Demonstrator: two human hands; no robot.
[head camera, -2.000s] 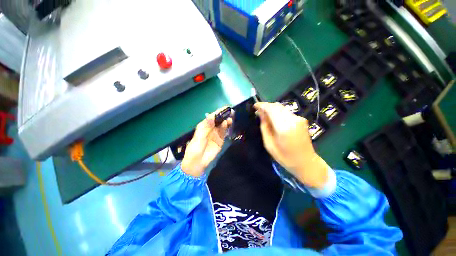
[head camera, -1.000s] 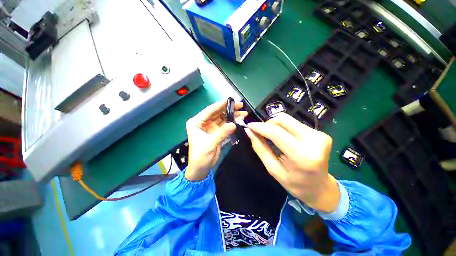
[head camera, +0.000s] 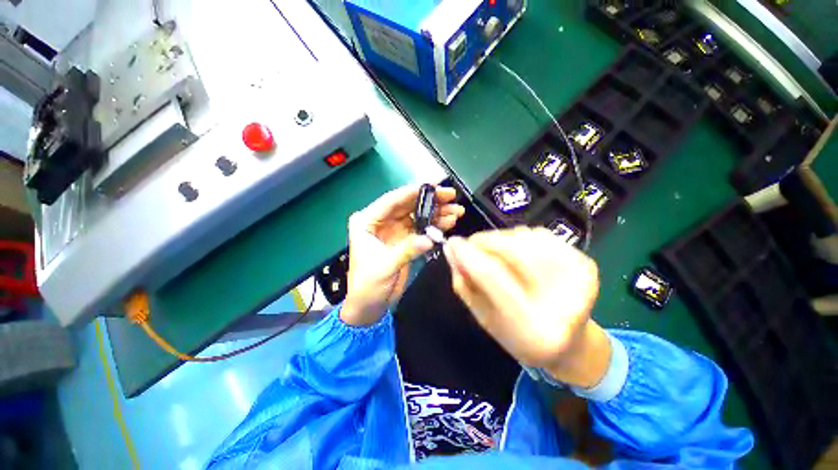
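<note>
A small black watch housing (head camera: 424, 207) is held on edge in the fingers of my left hand (head camera: 377, 257), in front of my chest. My right hand (head camera: 533, 294) is close beside it, with thumb and index fingertips pinched together at the housing's lower end. A tiny pale bit shows at these fingertips; I cannot tell whether it is a separate part or a fingertip. The housing's inner face is not clearly visible.
The white-grey machine (head camera: 220, 211) stands at left, with a black fixture (head camera: 64, 138) on top. A blue controller (head camera: 413, 46) stands ahead. Foam trays (head camera: 634, 119) with housings lie at right. One loose housing (head camera: 652, 287) lies on the green mat. A thin tube (head camera: 551, 115) loops over a tray.
My hands have come together since the earliest frame, where the right hand was apart from the housing. The housing has turned from slanted to upright. The view has shifted, showing more of the machine top.
</note>
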